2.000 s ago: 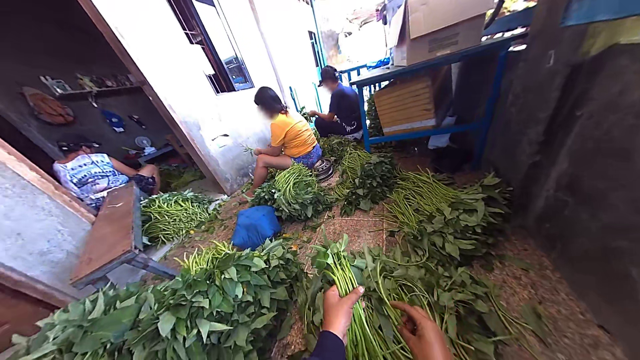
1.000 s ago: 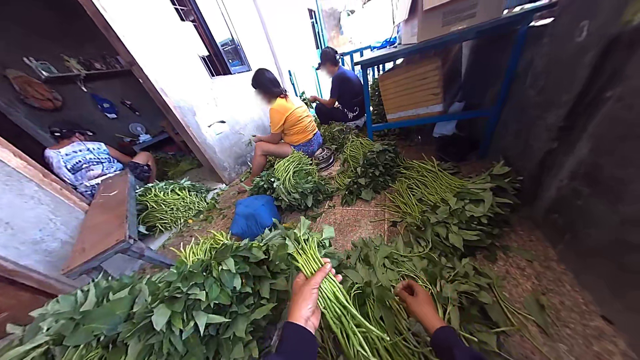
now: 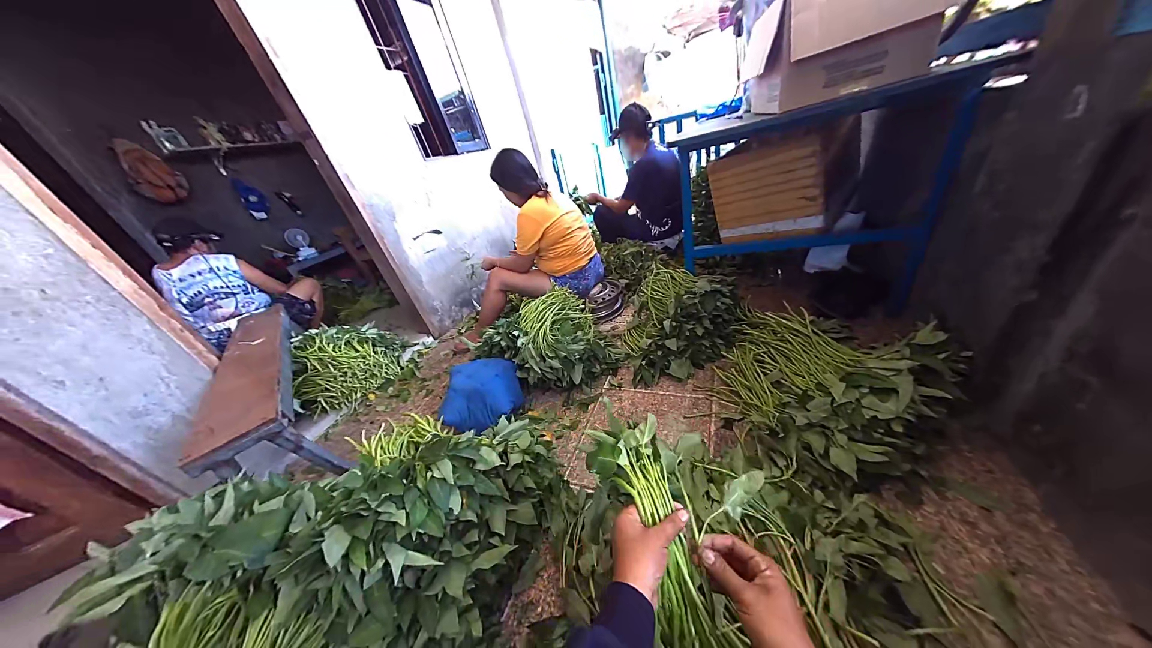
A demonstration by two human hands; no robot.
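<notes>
My left hand (image 3: pixel 646 547) is closed around a bundle of long green leafy stems (image 3: pixel 655 481), leaf ends pointing away from me and stems running down toward me. Just right of it, my right hand (image 3: pixel 742 576) pinches a single leafy stem (image 3: pixel 711 517) between thumb and fingers, beside the bundle. Loose leafy stems (image 3: pixel 837 549) lie under and to the right of my hands. A large heap of leafy greens (image 3: pixel 432 522) spreads at the left, and another pile (image 3: pixel 837 396) lies ahead on the right.
A blue bag (image 3: pixel 481 394) lies on the floor before more piles of greens (image 3: pixel 553 333). A wooden bench (image 3: pixel 236 382) stands left. Two people (image 3: pixel 558 234) (image 3: pixel 643 184) sit ahead; another person (image 3: pixel 211 283) sits by the doorway. A blue table (image 3: pixel 828 94) holds a cardboard box (image 3: pixel 855 54).
My right hand has moved from the loose stems toward the bundle and now holds a leafy stem beside it. My left hand keeps its hold on the bundle.
</notes>
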